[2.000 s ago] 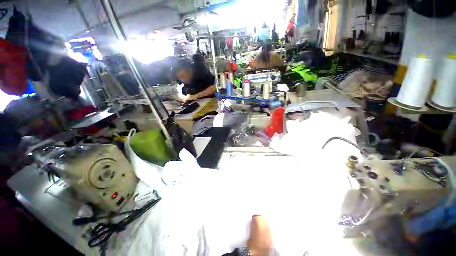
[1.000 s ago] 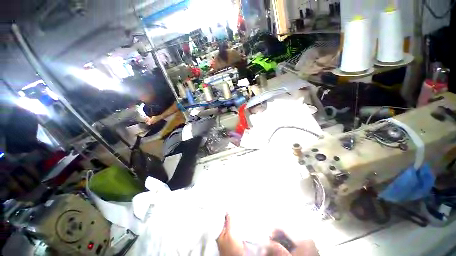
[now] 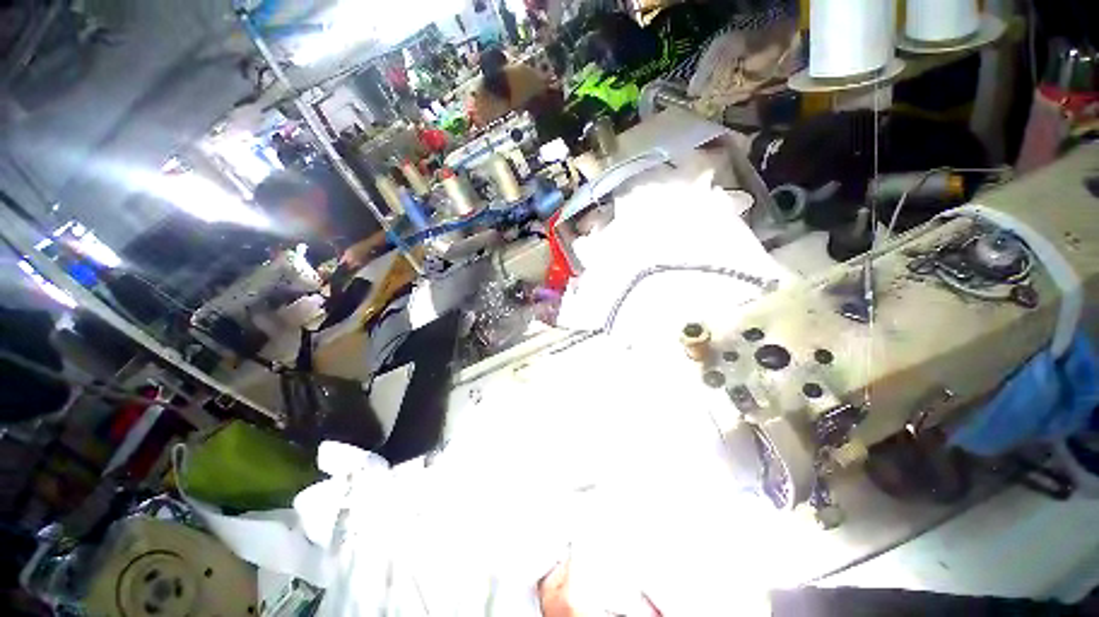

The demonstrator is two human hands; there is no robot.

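Observation:
White fabric (image 3: 410,542) lies in a bright, overexposed heap left of and in front of the cream sewing machine head (image 3: 892,350). My left hand (image 3: 558,591) shows only as a small patch of skin at the bottom edge, on the fabric, mostly washed out by glare. A faint reddish finger edge right of it may be my right hand (image 3: 652,605). The grip of both hands is hidden by glare and the picture edge. The needle area under the head's left end is lost in glare.
A blue cloth (image 3: 1036,404) hangs from the arm by a white strip. White thread cones (image 3: 851,42) stand upper right. Green cloth (image 3: 247,464) and another machine part (image 3: 157,585) are lower left. A dark strip crosses the lower right edge. A person sits behind at left.
The view has turned right and down, so the machine head sits nearer. Both hands, clearer one second ago near a small dark thing, are now lower and more washed out.

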